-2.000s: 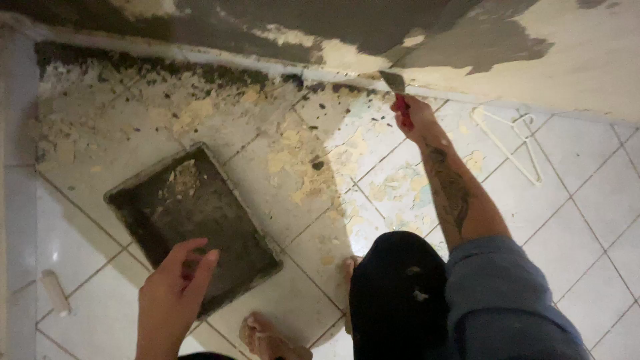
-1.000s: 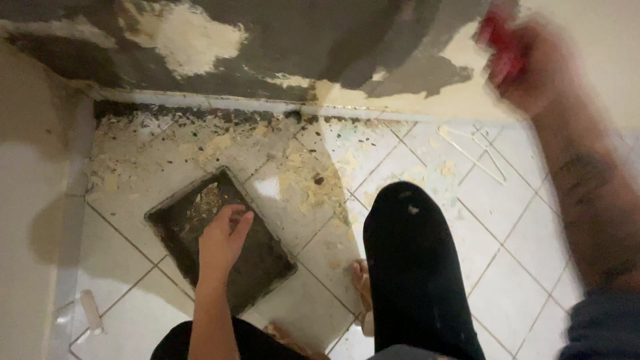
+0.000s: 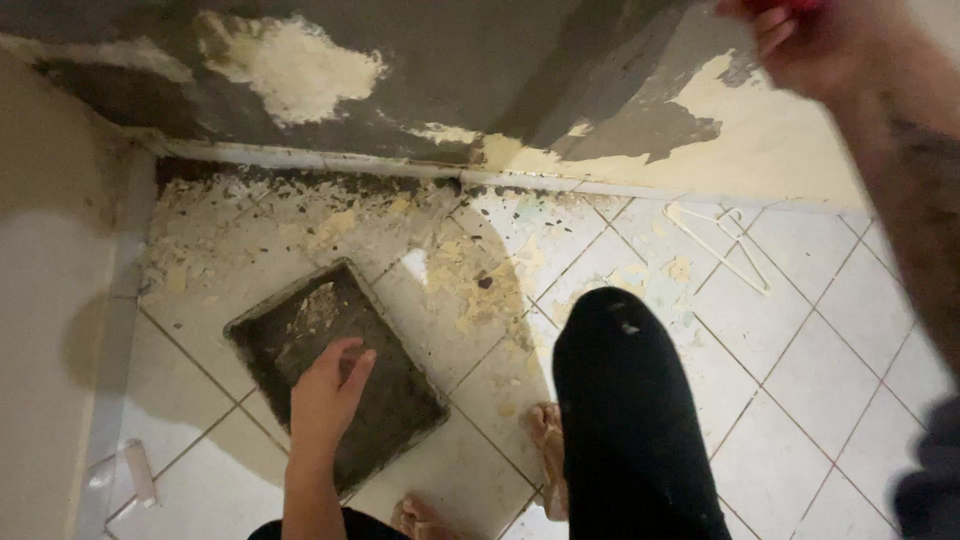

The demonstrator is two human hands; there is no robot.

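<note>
My right hand (image 3: 795, 37) is high at the top right, closed on a red handle (image 3: 806, 6) close to the wall; the rest of that tool is out of frame. Grey patches with ragged edges of cream paint cover the wall (image 3: 465, 67). My left hand (image 3: 334, 382) hovers over a dark, dirty rectangular tray (image 3: 394, 341), its fingers slightly curled and holding nothing. Some pale flakes (image 3: 319, 307) lie inside the tray.
Peeled paint chips (image 3: 457, 281) and dark crumbs litter the floor tiles along the baseboard (image 3: 300, 159). A white plastic hanger (image 3: 716, 244) lies at right. A pale cylindrical object (image 3: 140, 472) rests at lower left. My bent knee (image 3: 622, 352) and feet are near the tray.
My right hand has gone from low by the baseboard, where a scraper blade showed, up along the wall. My left hand stays over the tray. The view has shifted.
</note>
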